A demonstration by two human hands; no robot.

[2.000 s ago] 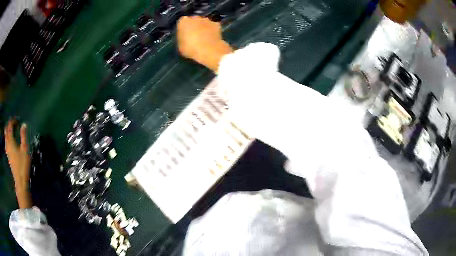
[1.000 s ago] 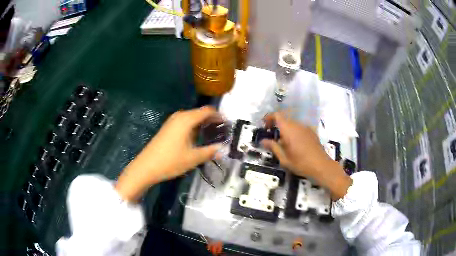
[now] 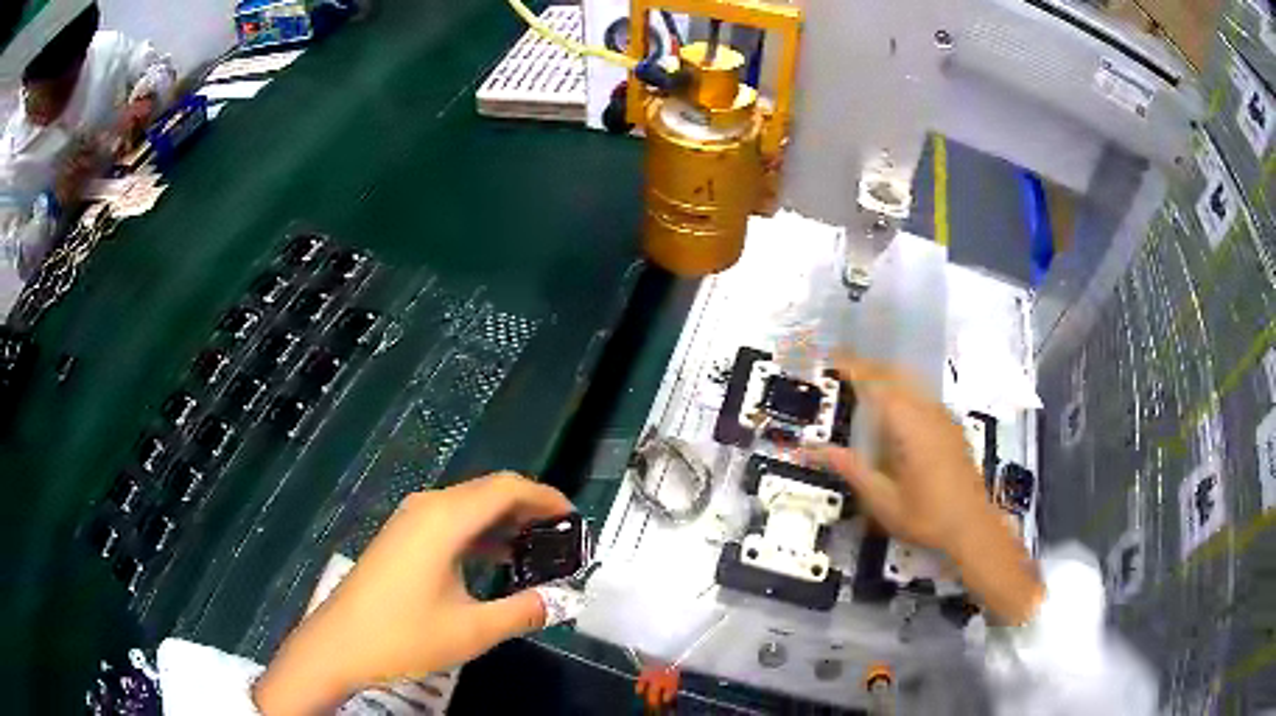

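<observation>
My left hand holds a small black housing between thumb and fingers, over the bench machine's left edge. White wrap covers the thumb tip. A black unit lies in the upper left fixture. My right hand, slightly blurred, is just right of that fixture with thumb and fingers apart; nothing shows between them. The lower left fixture shows its white plate with no unit on it. My right hand and wrist partly cover the two right fixtures.
A gold canister stands beyond the fixtures, beside the machine's nozzle. A coiled wire lies left of the fixtures. Black units sit in rows on the green mat. Wrapped cartons are at right, another person at far left.
My right hand has drawn back rightward from the black unit, which now shows in the upper left fixture. My left hand has moved away from the fixtures toward me, with a black housing in it.
</observation>
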